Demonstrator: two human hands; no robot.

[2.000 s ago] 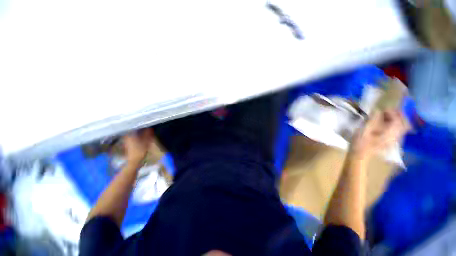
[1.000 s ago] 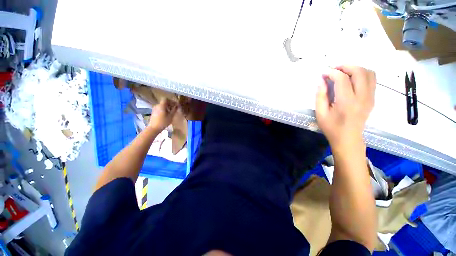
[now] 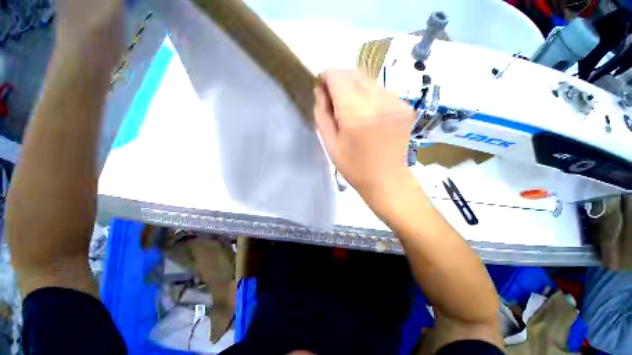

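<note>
A long tan and white cloth piece point(image 3: 267, 156) is stretched over the left part of the machine table, its tan edge running up to the left and its white part hanging toward the ruler edge. My right hand point(image 3: 364, 128) grips the tan edge just left of the needle area. My left hand point(image 3: 86, 8) is at the top left, cut off by the picture's edge and blurred; its fingers and what they hold cannot be made out. The white sewing machine point(image 3: 471, 128) stands right of my right hand.
Black thread snips point(image 3: 460, 202) and an orange-handled tool point(image 3: 533, 195) lie on the table at right. The ruler strip point(image 3: 277, 227) runs along its front edge. Blue bins with cloth scraps point(image 3: 215, 277) stand below. Tan pieces point(image 3: 375, 55) lie behind the needle area.
My left hand has come up from the bin to the top left. My right hand now grips cloth, which was not on the table before. The view has shifted toward the machine.
</note>
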